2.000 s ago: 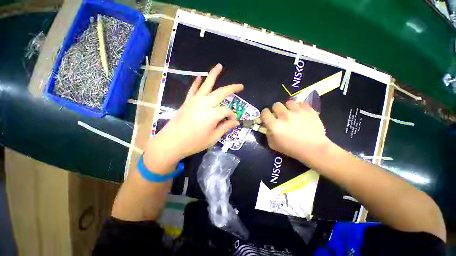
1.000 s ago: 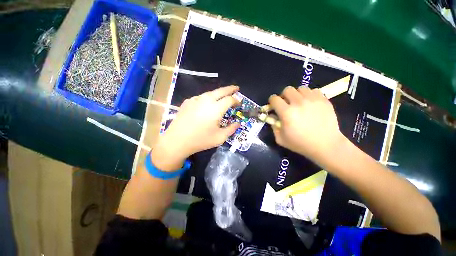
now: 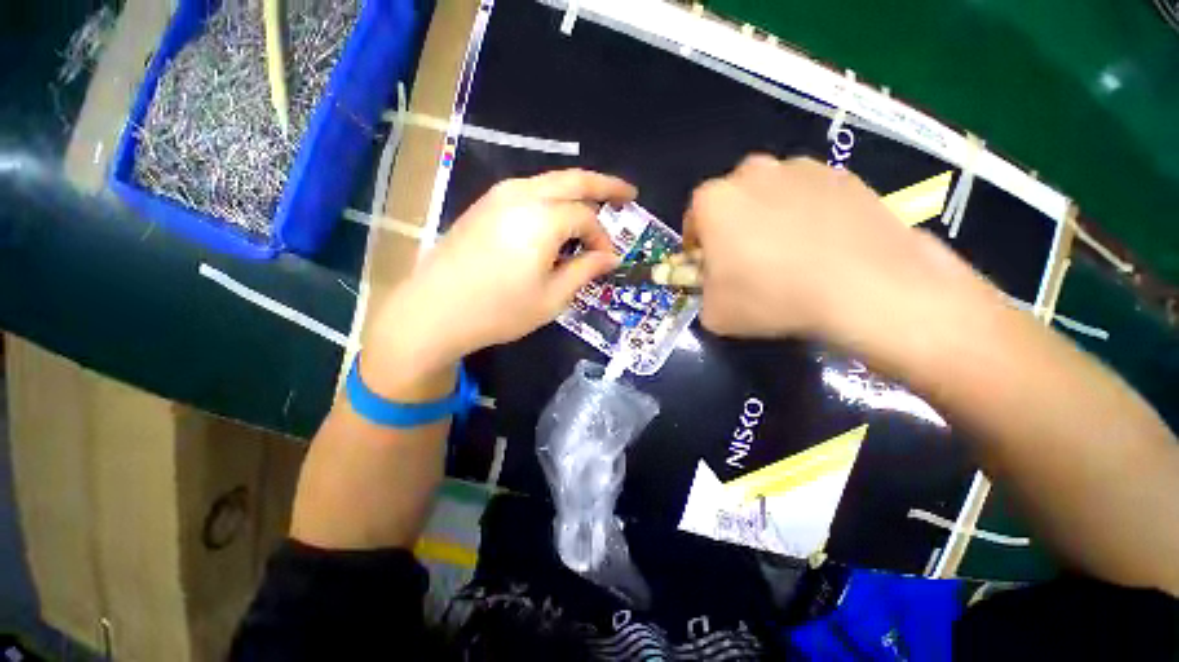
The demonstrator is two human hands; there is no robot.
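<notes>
A white housing with a green circuit board and mixed components [image 3: 639, 310] lies on the black printed mat [image 3: 608, 110]. My left hand [image 3: 517, 265] rests at its left side, fingertips on the board's edge near the cutter tip. My right hand [image 3: 789, 252] is closed around the side cutters [image 3: 675, 270], whose yellowish handles show at the fingertips. The dark jaws point left over the board; what they touch cannot be told. A cable bundled in clear plastic [image 3: 588, 453] trails from the housing toward me.
A blue bin [image 3: 310, 188] with thin silvery bits and a yellow stick [image 3: 274, 65] stands at upper left. White tape strips [image 3: 278, 304] stick to the bench and mat. The green conveyor [image 3: 1034, 78] runs beyond the mat. A cardboard box [image 3: 194, 504] is at lower left.
My left hand has come down from spread fingers to the housing's edge. My right hand with the cutters has moved over the board's right side. The view has shifted, with the bin now cut off at the top.
</notes>
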